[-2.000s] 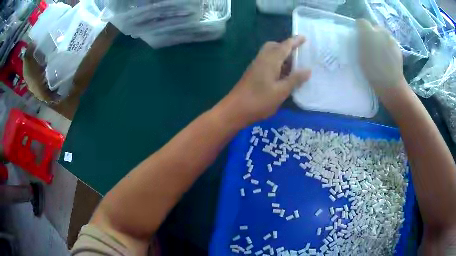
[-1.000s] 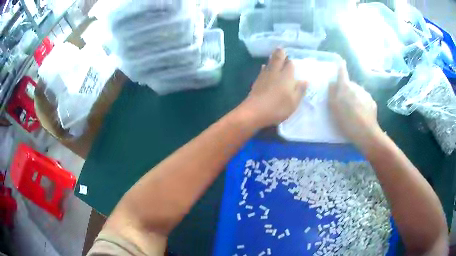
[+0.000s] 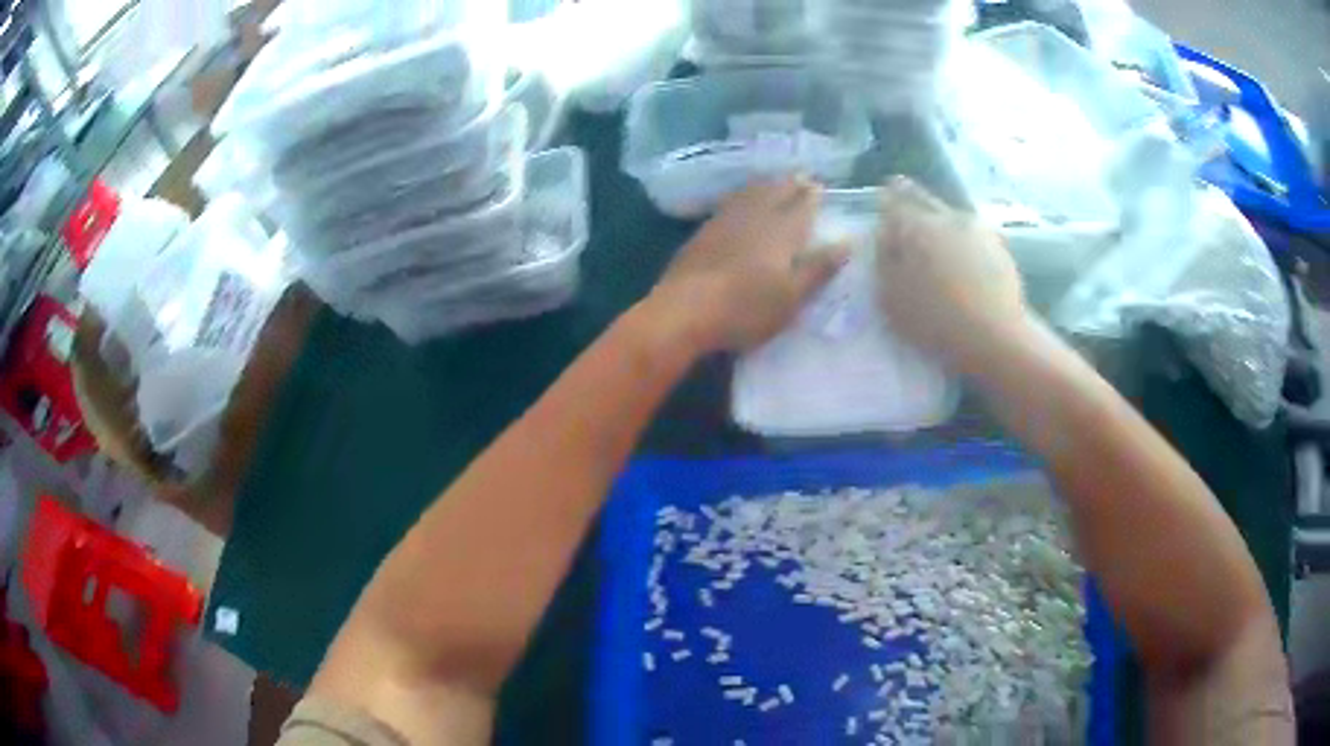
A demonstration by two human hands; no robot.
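Note:
A closed clear plastic box with white contents stands just behind the blue tray. Small dark marks show on its lid. My left hand rests on the box's far left part, fingers bent over it. My right hand lies on its far right part, fingers together and blurred. Both hands hold the box between them. Many loose white sleeves lie in the tray, thickest on its right side.
A tall stack of filled clear boxes stands at the back left. An open clear box is behind my hands. Clear bags lie at the right. A carton and red stools are at floor level on the left.
The view has tilted up, so everything sits lower in the picture. My right hand has moved from the box's right side toward its far edge, nearer my left hand.

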